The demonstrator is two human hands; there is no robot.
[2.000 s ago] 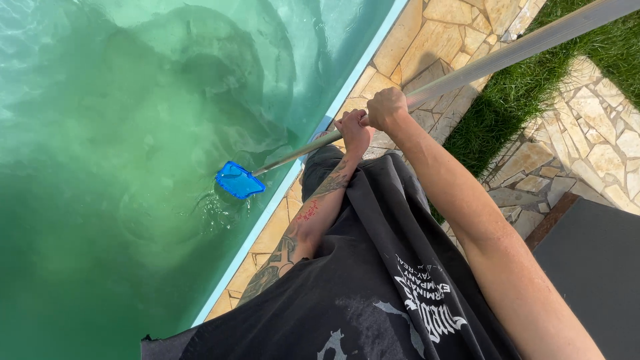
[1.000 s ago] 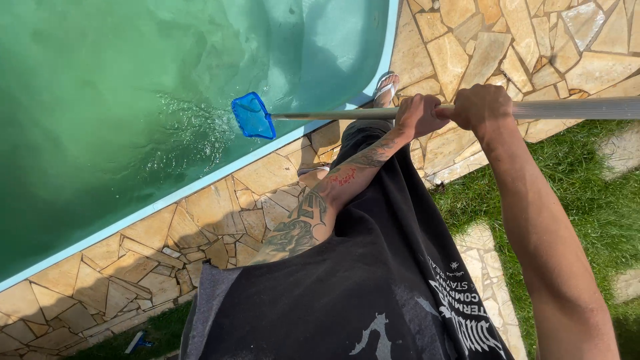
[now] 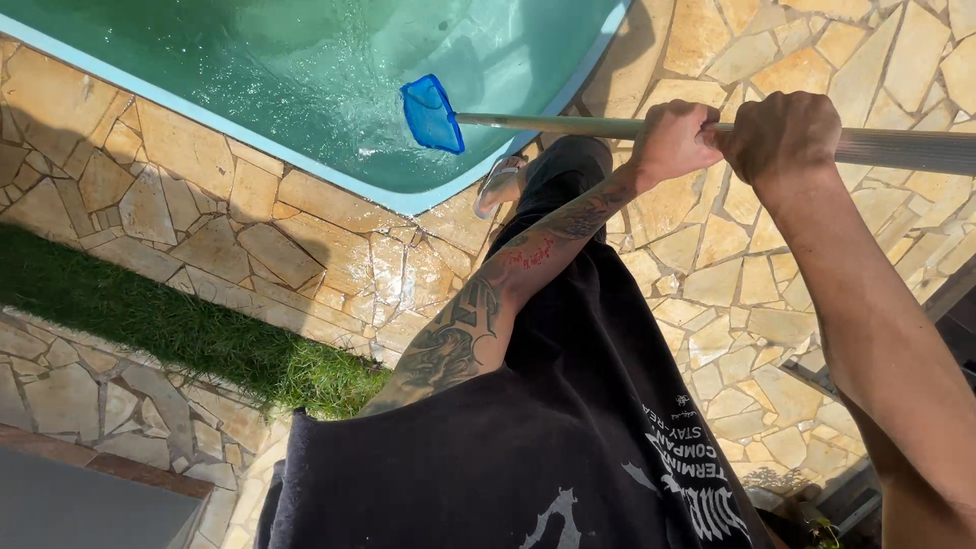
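Observation:
Both of my hands are closed around the metal pole [image 3: 557, 124] of a pool skimmer. My left hand [image 3: 675, 141], on the tattooed arm, grips it nearer the net, and my right hand [image 3: 781, 137] sits right beside it, farther up the pole. At the pole's far end the blue skimmer net [image 3: 432, 114] is over the pool's greenish water [image 3: 305, 84], close to the rounded corner. Splashes and ripples show around and left of the net; whether its lower part touches the water I cannot tell.
The light blue pool rim [image 3: 328, 174] curves beside my sandalled foot [image 3: 499, 187]. Irregular stone paving [image 3: 732, 274] surrounds the pool, wet near the corner. A grass strip [image 3: 191, 335] runs along the lower left, beyond it a grey surface [image 3: 91, 503]. Dark objects stand at the lower right.
The view has turned and moved to the pool's corner. The net has come from the water along the side to beside this corner. Both hands have stayed closed on the pole.

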